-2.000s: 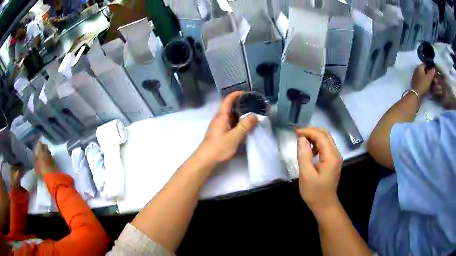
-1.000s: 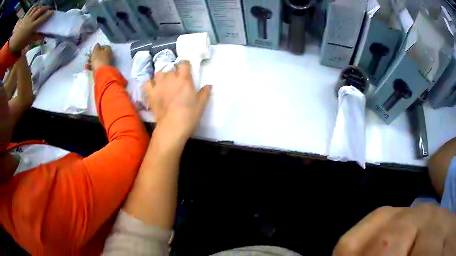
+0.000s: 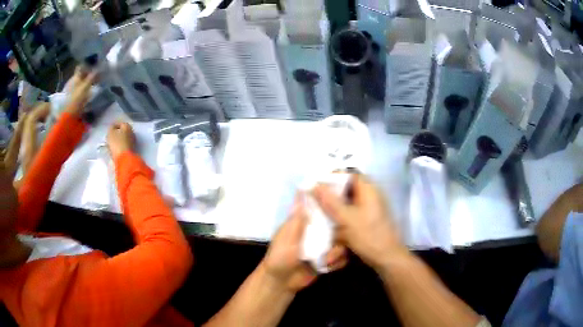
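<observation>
A white handheld fan, its handle in a white bag (image 3: 318,233), is between my hands near the bench's front edge. Its white round head (image 3: 345,142) points away from me and is blurred. My left hand (image 3: 291,246) is closed around the handle from the left. My right hand (image 3: 364,220) grips the upper handle from the right, fingers over the bag. A dark grey fan (image 3: 427,146) with its handle in a white bag lies to the right of my hands.
Tall grey-blue retail boxes (image 3: 305,76) line the back of the white-covered bench (image 3: 252,172). An unbagged dark fan (image 3: 350,48) stands among them. Bagged items (image 3: 199,163) lie at left beside a person in orange sleeves (image 3: 150,211). A person in light blue (image 3: 555,281) sits at right.
The white fan has moved from the left group to in front of me, and both my hands now hold it. The dark bagged fan was set down at right between the earlier frames.
</observation>
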